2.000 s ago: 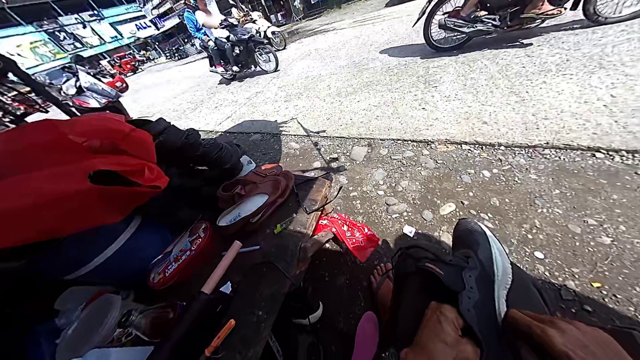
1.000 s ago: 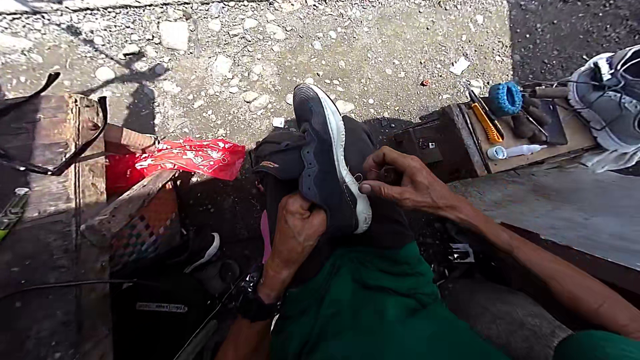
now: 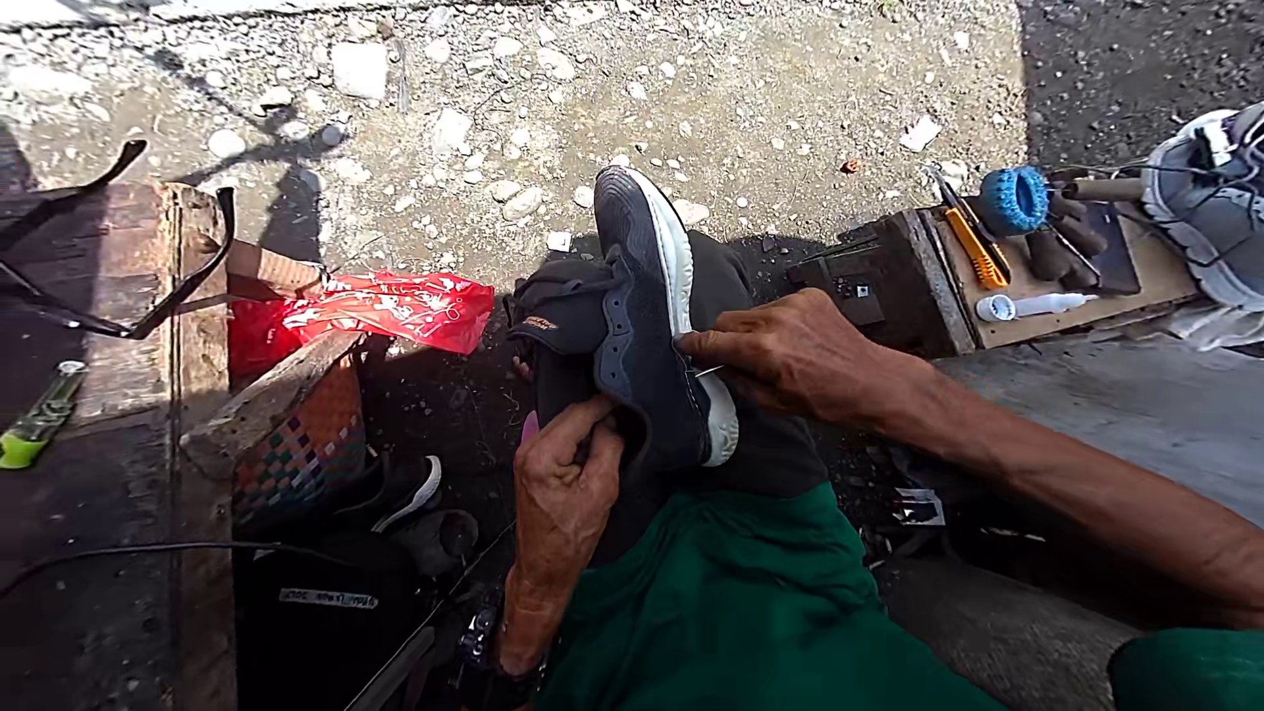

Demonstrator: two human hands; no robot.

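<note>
A dark sneaker with a white sole lies on its side across my lap, toe pointing away from me. My left hand grips it at the collar, with the fingertips partly inside the opening. At the seam between upper and sole is my right hand, its thumb and forefinger pinched together there. A thin, light-coloured piece, a needle or awl tip perhaps, shows just under those fingers against the shoe's side. The rest of what they pinch is hidden by the hand.
At the right, a wooden box top bears an orange utility knife, a small white bottle and a blue ring-shaped roll. A grey shoe sits beyond. At left are a wooden bench and red plastic bag.
The view has swung down from the street to my lap. Since one second ago, my left hand has shifted toward the shoe's collar, and my right hand remains at the sole seam.
</note>
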